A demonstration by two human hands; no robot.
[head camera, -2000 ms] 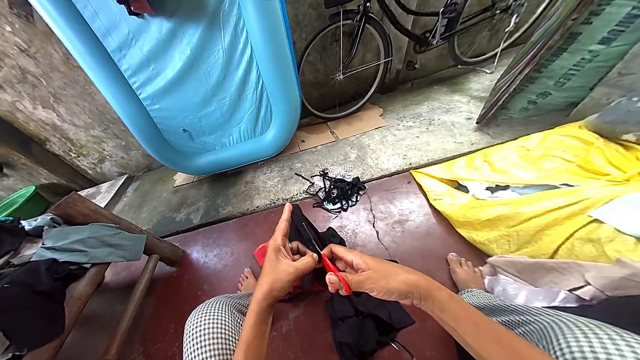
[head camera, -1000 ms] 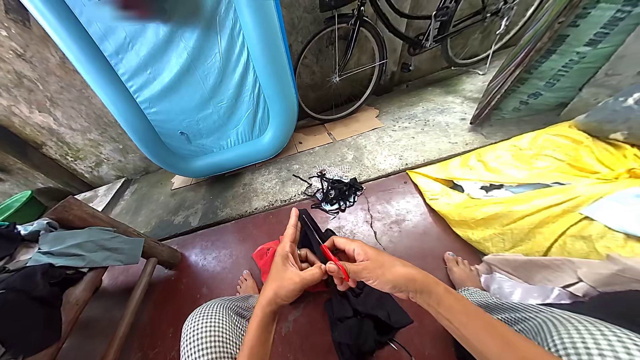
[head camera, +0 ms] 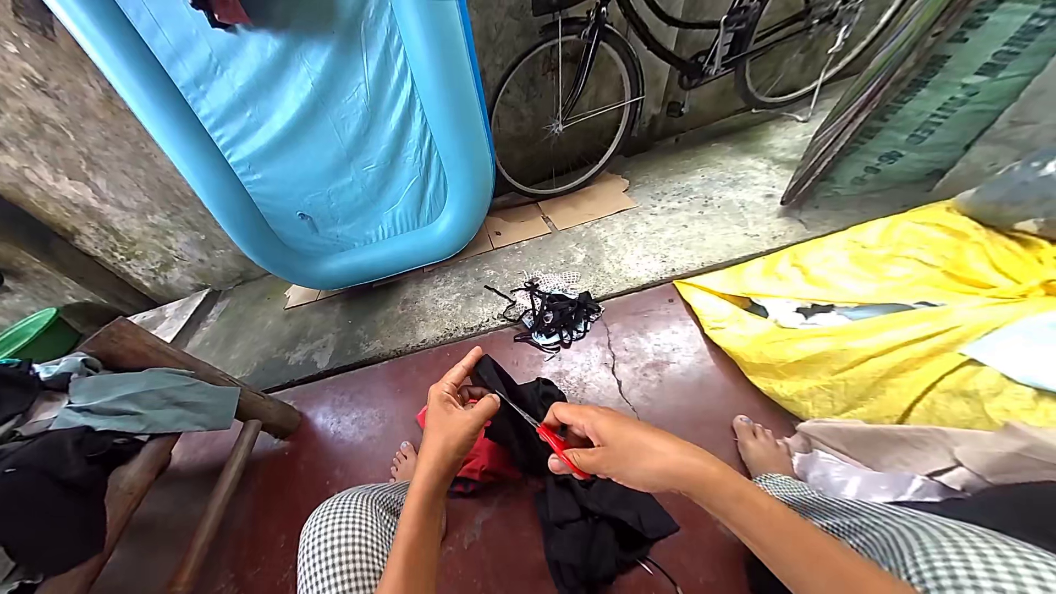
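My left hand [head camera: 455, 412] pinches the edge of a black cloth [head camera: 516, 412], its index finger stretched out along the edge. In my right hand [head camera: 606, 441] is a pair of red-handled scissors [head camera: 561, 450], whose metal blades point up and left to the cloth near my left fingertips. Part of the blades is hidden by the cloth and fingers. Below the hands more black fabric [head camera: 598, 528] lies on the floor, and a red cloth [head camera: 487, 462] shows behind my left wrist. Beyond my hands a tangle of black strips [head camera: 557, 313] lies at the edge of the red floor.
A yellow sheet [head camera: 825, 363] with cloth pieces spreads at the right. On the left stands a wooden bench [head camera: 272, 412] with cloths over it, beside a green basin [head camera: 31, 334]. A blue inflatable pool [head camera: 462, 165] and a bicycle [head camera: 569, 115] lean on the wall.
The scissors stay in my right hand and the black cloth in my left, with small shifts of the fingers and cloth edge. Little else has changed.
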